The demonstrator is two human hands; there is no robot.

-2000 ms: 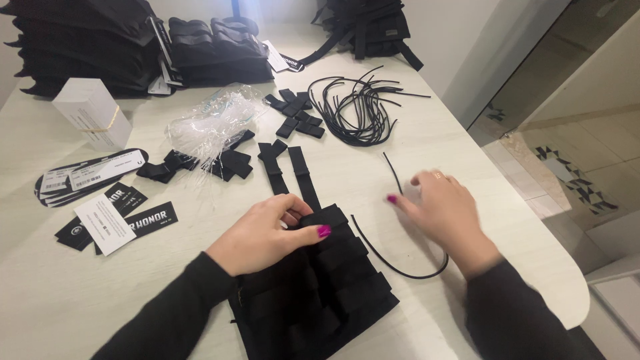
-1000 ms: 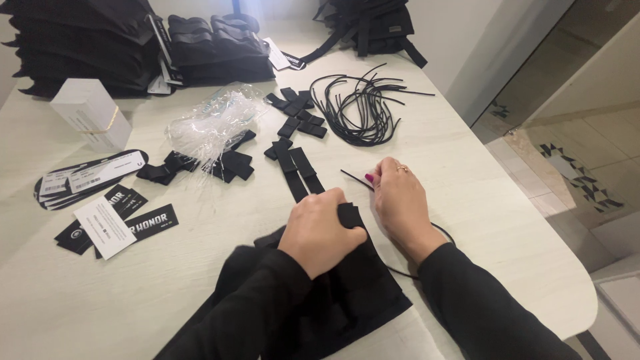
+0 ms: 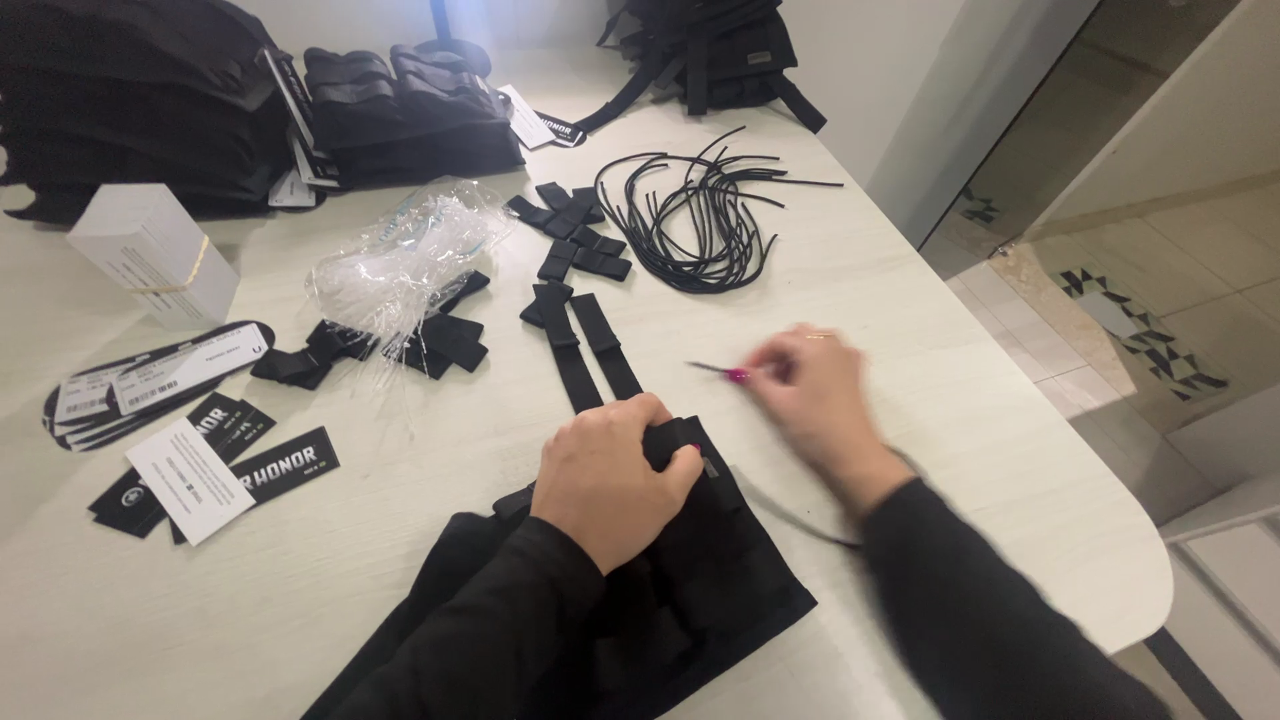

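Note:
My left hand [image 3: 612, 475] grips the top edge of a black fabric pouch [image 3: 730, 580], its thumb at a webbing loop near the right corner. Two black webbing straps [image 3: 603, 345] extend from the pouch's top across the table. To the right, my right hand [image 3: 815, 400], blurred, pinches a thin black elastic cord [image 3: 712, 367] near one end between thumb and finger. The cord's tip points left, and its rest curves below the hand and passes behind the wrist. The cord and pouch are apart at the tip. My left forearm hides part of the pouch.
Behind lie a bundle of black cords [image 3: 690, 230], short webbing pieces [image 3: 580, 235] and clear plastic fasteners [image 3: 410, 260]. At left are tags [image 3: 190, 480] and a banded card stack [image 3: 155, 255]. Stacked black pouches [image 3: 410, 120] stand at the back. The table edge [image 3: 1010, 370] runs along the right.
My left hand has shifted from the pouch's upper left to its top right corner. My right hand took hold of the cord, seen lying loose earlier, and has since moved rightward with it.

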